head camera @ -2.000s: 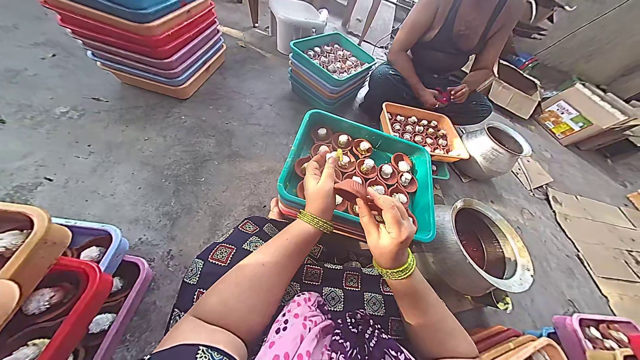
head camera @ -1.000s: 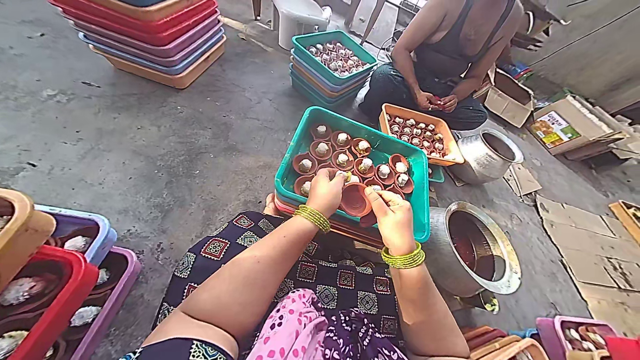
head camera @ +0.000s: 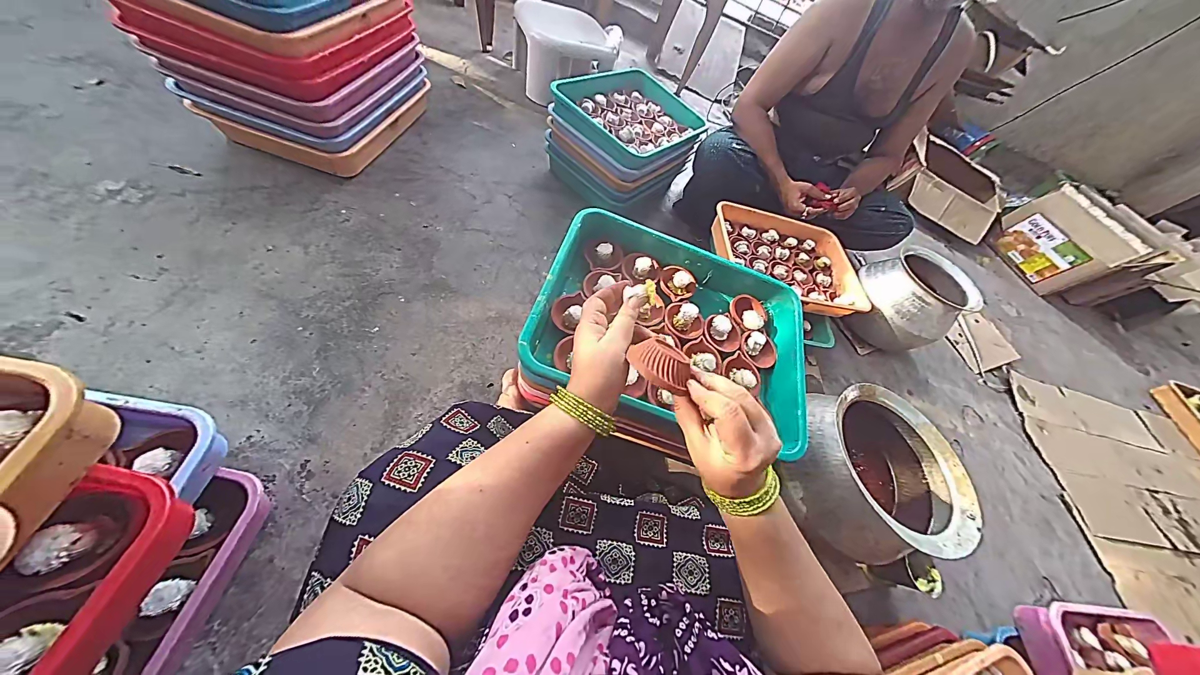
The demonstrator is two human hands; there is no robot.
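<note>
Over the green plastic tray [head camera: 787, 375], which holds several small clay cups with white contents, my two hands work close together. My right hand [head camera: 729, 427] grips a ribbed reddish-brown clay cup [head camera: 662, 364], tilted so that its fluted outside faces me. Left of that cup, my left hand [head camera: 605, 342] has thumb and fingers together at a small white piece [head camera: 637, 294] with a yellowish bit beside it. Whether my left fingers also touch the clay cup is unclear. Other trays are stacked beneath the green one.
A person [head camera: 844, 112] sits opposite behind an orange tray of filled cups [head camera: 858, 300]. Metal pots [head camera: 844, 497] stand at the right, near flattened cardboard [head camera: 1097, 450]. Stacked trays stand at the upper left [head camera: 347, 164] and behind [head camera: 562, 94]; more filled trays [head camera: 178, 525] are at the lower left.
The clay cup, seen with its open side up one second ago, is now tilted with its ribbed outside showing. My left hand has moved up and away from it, toward the cups in the tray.
</note>
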